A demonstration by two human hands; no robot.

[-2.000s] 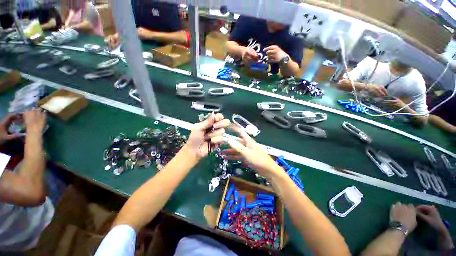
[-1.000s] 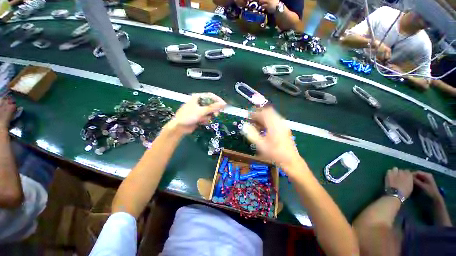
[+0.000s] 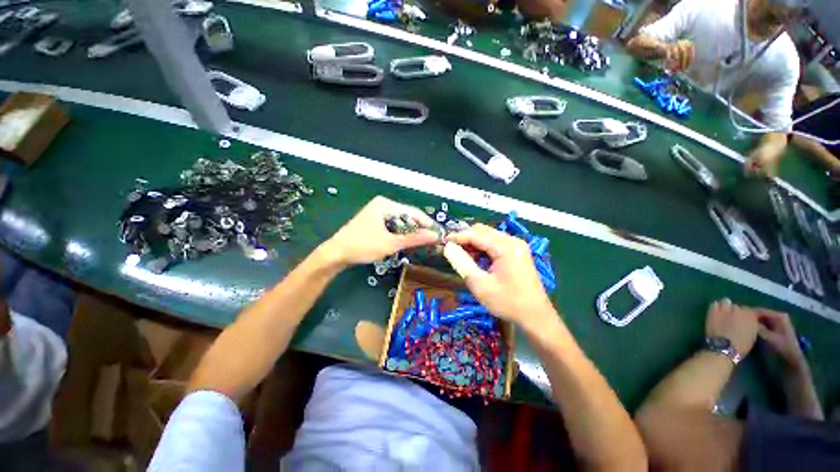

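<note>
My left hand holds a small bunch of silvery metal pieces above the green bench, in the middle of the view. My right hand meets it, with thumb and forefinger pinched at a tiny piece at the left fingertips. That piece is too small to make out. Small white rings lie around and behind the hands, partly hidden by them. The tan parts box sits just below the hands, with blue cylinders and grey discs with red wires in it.
A heap of mixed dark and silvery parts lies left. More blue cylinders lie behind my right hand. A pale housing lies right, near another person's hands. Other housings lie beyond the pale rail. A metal post stands upper left.
My right hand has come in from the right and now touches the pieces at my left hand. My left hand has moved slightly right and down. The view has tilted downward.
</note>
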